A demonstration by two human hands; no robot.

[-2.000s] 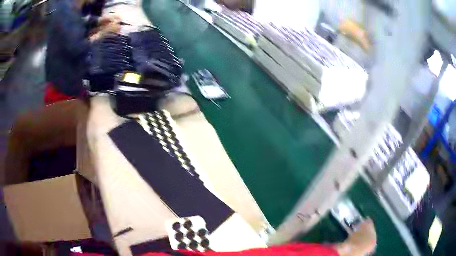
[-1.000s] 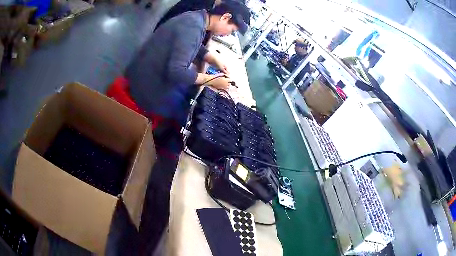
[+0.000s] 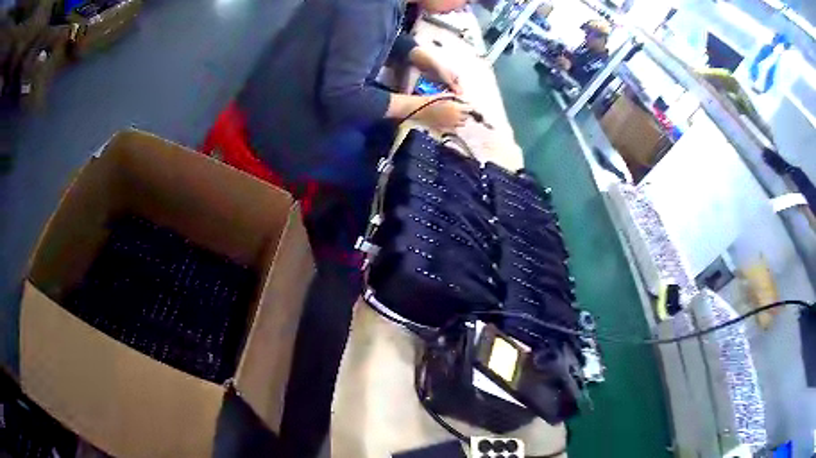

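Neither of my hands is in the picture. Nearest in front of me, a black case with a yellow-white label (image 3: 503, 358) stands on the tan paper table (image 3: 371, 394), a cable around it. Behind it, black units (image 3: 438, 237) lie in two dense stacks. At the bottom edge a black foam sheet (image 3: 431, 450) and a sheet of round black pads (image 3: 497, 446) show, both cut off. A silver-grey speaker housing (image 3: 590, 356) lies on the green belt, partly hidden by the black case and blurred.
An open brown carton (image 3: 134, 371) with black parts inside stands at left. A person in a dark jacket (image 3: 344, 67) works at the table beyond the stacks. White parts trays (image 3: 729, 358) stand beyond the green belt (image 3: 617, 394). Another person (image 3: 586, 55) is far off.
The view has swung up and left, then nearer the stacks. My hand, seen low at right two seconds ago, is gone. The pad sheet and foam sheet have slid towards the bottom edge.
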